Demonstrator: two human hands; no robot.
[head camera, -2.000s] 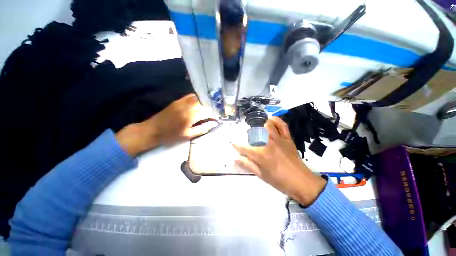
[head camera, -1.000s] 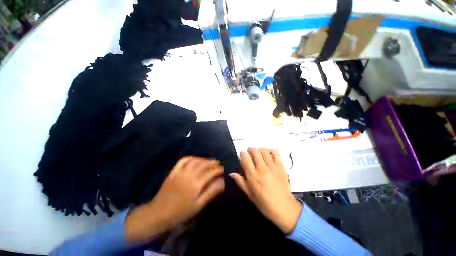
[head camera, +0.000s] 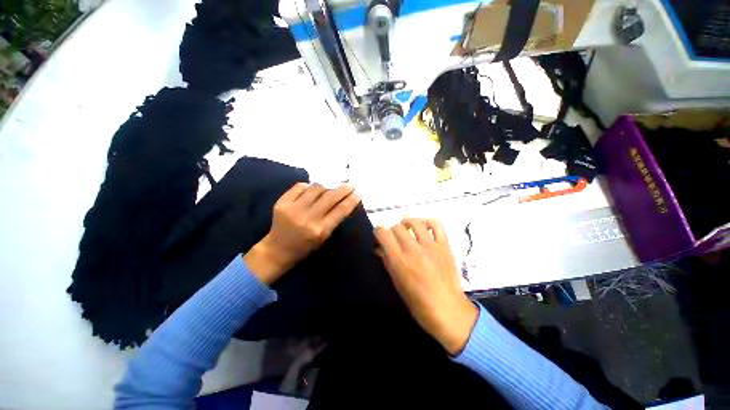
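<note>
A large black fabric panel (head camera: 336, 304) lies on the table's front part and hangs over the lap. My left hand (head camera: 310, 220) rests on its upper part, fingertips closed on the cloth near its edge. My right hand (head camera: 416, 268) is at the panel's right edge, fingertips curled on the cloth, thumb side not clearly visible. The sewing machine's needle area (head camera: 364, 116) is beyond my hands, with no panel under it. A grey ribbed knob (head camera: 391, 126) sits just right of the needle area.
A black fringed pile (head camera: 148, 200) lies at left, a second pile (head camera: 236, 44) behind it. Black strips (head camera: 464, 120) and small black tabs (head camera: 572, 150) lie right of the needle. Orange-and-blue snips (head camera: 552, 189) lie before them. A purple box (head camera: 644, 192) stands at right. Thread tails (head camera: 467, 252) lie near my right hand.
The panel has come out from the needle area toward the lap, and both hands moved back with it. In the last second, my left hand moved up along the panel.
</note>
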